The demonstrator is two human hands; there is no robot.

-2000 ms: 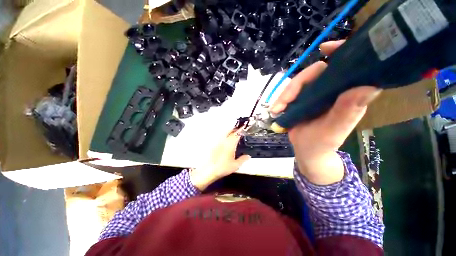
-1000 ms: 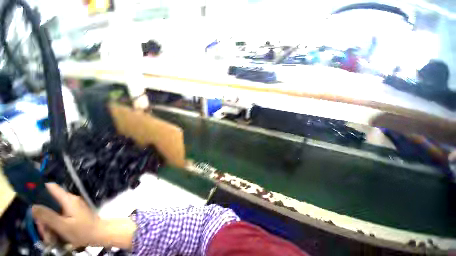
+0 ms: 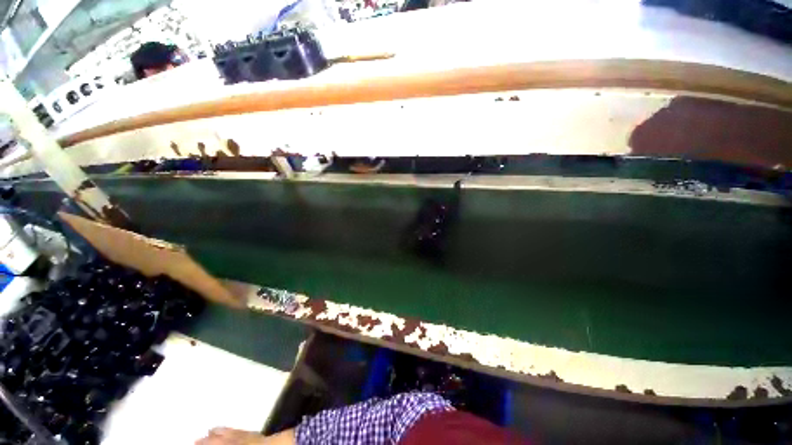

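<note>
My right hand (image 3: 236,437) shows only in part at the bottom edge, over the white work sheet (image 3: 195,391). Its fingers are mostly cut off, so I cannot see whether it holds anything. A checked cuff and a dark red sleeve lie to its right. The large heap of small black socket modules (image 3: 87,322) is at the left, beside the sheet. My left hand and the screwdriver are not in view.
A cardboard flap (image 3: 156,261) stands at the heap's far side. A green channel (image 3: 521,287) with a chipped white rim (image 3: 434,341) runs across, with a dark blurred shape in it. Beyond, a raised shelf (image 3: 486,117) bears a black socket housing (image 3: 271,57). A person's head shows at upper left.
The view has swung right, away from the bench work. The screwdriver, gripped in my right hand earlier, has left the picture. My right hand is now cut off at the bottom edge.
</note>
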